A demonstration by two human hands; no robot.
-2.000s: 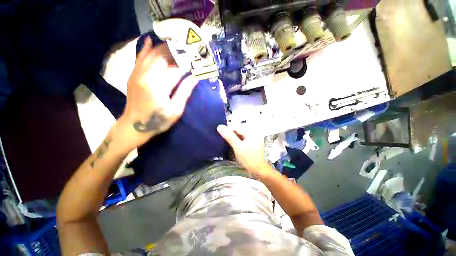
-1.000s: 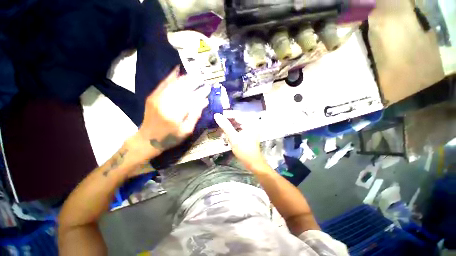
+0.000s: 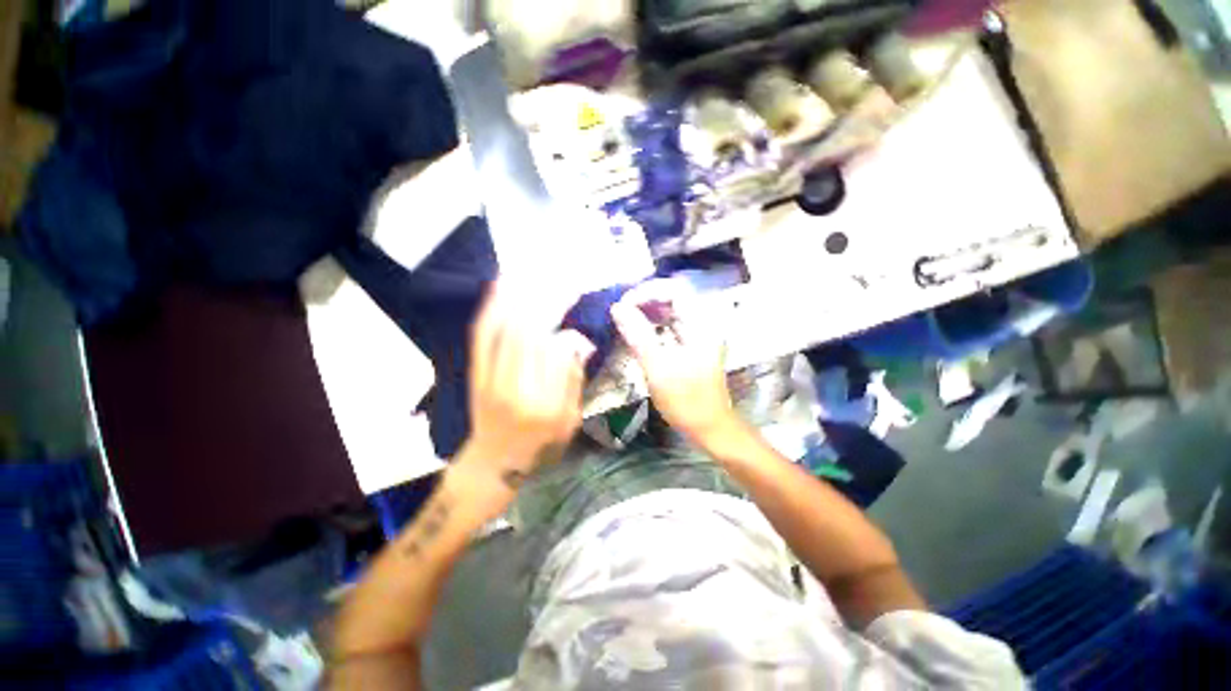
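A dark navy garment piece [image 3: 452, 304] lies on the white table left of the sewing machine [image 3: 662, 169], with its edge running between my hands. My left hand [image 3: 524, 371] is on the cloth at the front of the machine, fingers curled at its edge. My right hand [image 3: 675, 354] is just right of it, fingertips at the cloth edge below the machine head. A pale grey-white strip [image 3: 497, 135] stretches from the back down to my left hand. The needle area is overexposed, and the exact fingertip contact is blurred.
A large navy cloth pile [image 3: 257, 162] is at the back left, above a maroon panel [image 3: 223, 419]. Cream knobs line the machine. Cardboard [image 3: 1127, 115] is at the right. Blue crates [image 3: 1067, 621] and scattered scraps [image 3: 986, 412] are on the floor.
My left hand has moved right and nearer to me, beside my right hand. The navy piece has shifted and bunched at the left. The pale strip now shows behind my left hand.
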